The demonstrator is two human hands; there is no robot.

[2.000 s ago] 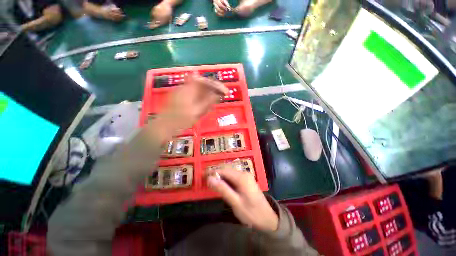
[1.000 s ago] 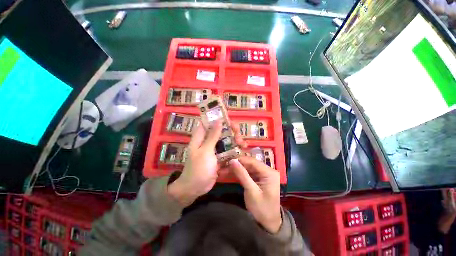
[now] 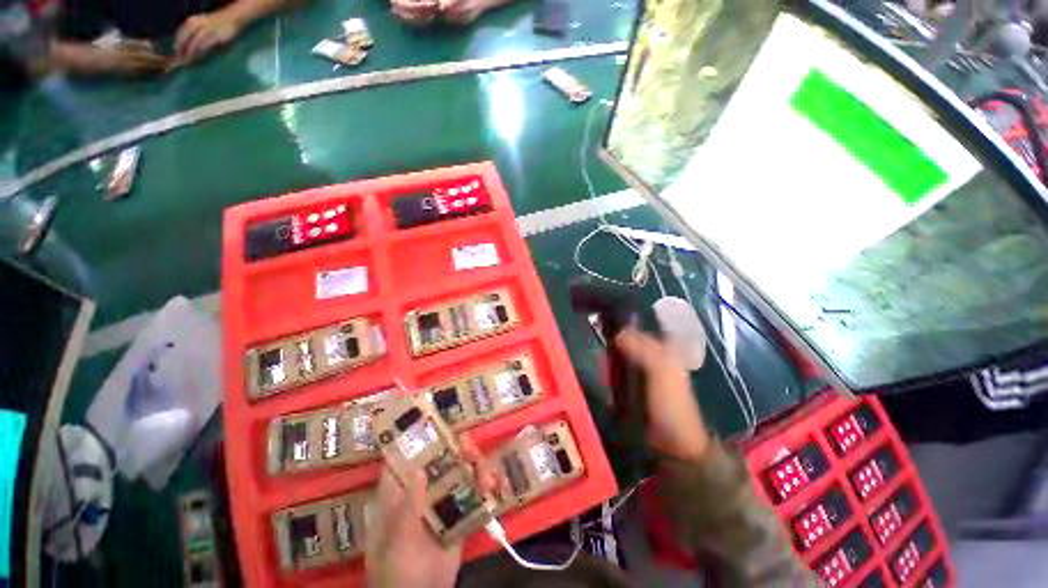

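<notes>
My left hand holds a gold-tan mobile phone, back up, over the lower part of the red phone tray. A white USB cable is plugged into the phone's lower end. My right hand, blurred, grips a black barcode scanner to the right of the tray. Other back-up phones lie in the tray's lower pockets. Two front-up phones lie in the top pockets. White barcode labels lie in the second row.
Right monitor shows a green bar. White mouse and thin cables are beside it. The left monitor is cut off. A tray of front-up phones is at lower right. Another phone lies left. People's hands are opposite.
My right hand has left the phone, moved right and taken hold of the scanner. My left hand keeps the phone, now visibly cabled. The view has turned, shifting the tray left and lower.
</notes>
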